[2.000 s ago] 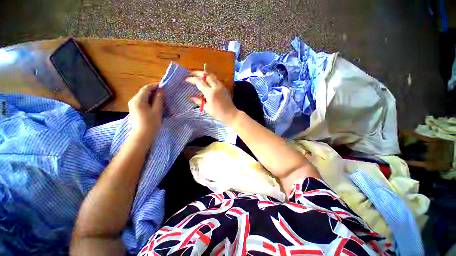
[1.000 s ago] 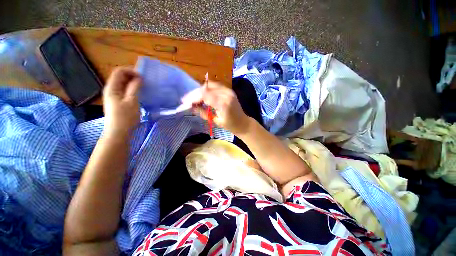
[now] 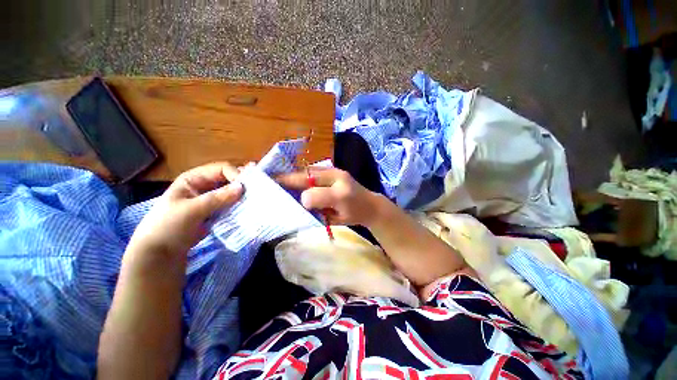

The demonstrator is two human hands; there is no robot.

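Observation:
A striped shirt piece (image 3: 260, 206), pale blue and white, is stretched between both hands over the lap. My left hand (image 3: 204, 197) pinches its upper left part between thumb and fingers. My right hand (image 3: 334, 194) holds a slim red tool (image 3: 312, 178) with its thin tip pointing up and its lower end showing below the fingers. The right fingers also touch the cloth's right edge. Whether the tip touches the cloth cannot be told. More striped cloth hangs down the lap below my left hand.
A wooden board (image 3: 200, 122) lies beyond the hands, with a black phone (image 3: 113, 130). A blue shirt pile (image 3: 52, 252) is at left. Crumpled blue pieces (image 3: 401, 133) and a white sack (image 3: 512, 163) lie at right. Cream cloth (image 3: 338, 263) and a striped strip (image 3: 568, 297) are by the lap.
The hands have come closer together and lower in the picture. The cloth between them has turned and now shows a paler face. The red tool is still in my right hand.

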